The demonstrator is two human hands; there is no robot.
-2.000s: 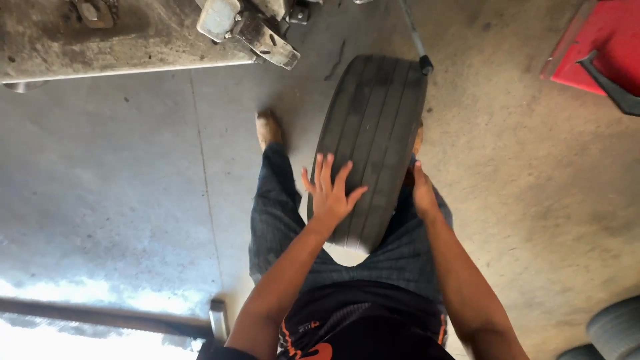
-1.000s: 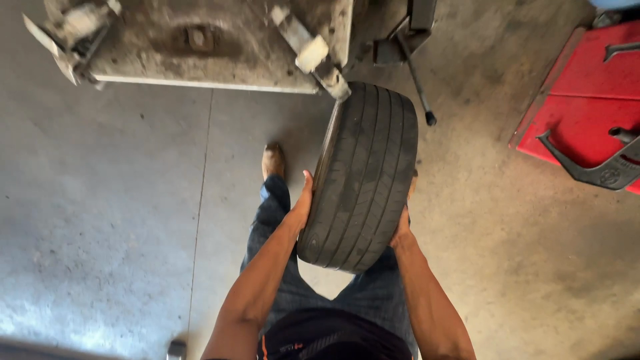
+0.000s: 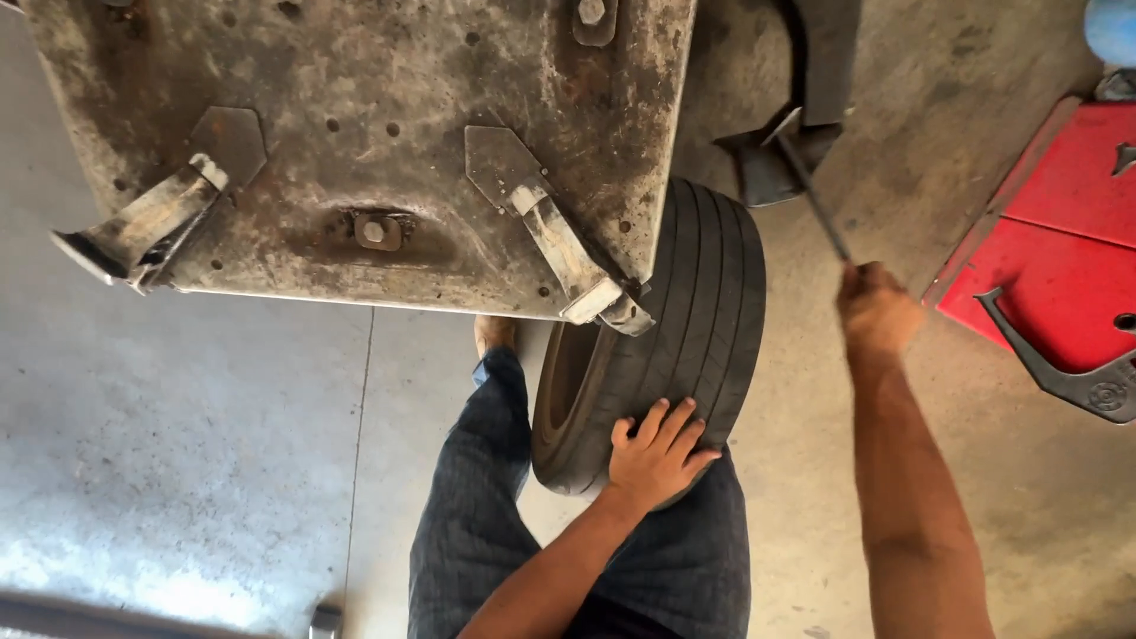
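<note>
A car tire [image 3: 701, 302] stands upright on the floor between my legs, its far part partly under the corner of the metal turntable of a tire changer [image 3: 426, 80]. My left hand [image 3: 661, 454] lies on the tread with its fingers spread. My right hand [image 3: 874, 306], out to the right of the tire, is closed around the end of a metal rod handle [image 3: 812, 191]. That handle runs to a dark blade-like metal part [image 3: 770, 169] beside the machine.
Two clamp jaws [image 3: 173, 217] [image 3: 577, 257] stick out past the turntable's near edge. At the right is a red metal panel [image 3: 1047, 240] with a black curved arm [image 3: 1056, 377] over it. A blue rounded object [image 3: 1114, 31] sits at the top right corner.
My right hand has left the tire and taken hold of the rod handle. My left hand has moved from the tire's side onto its tread. The view has shifted toward the machine.
</note>
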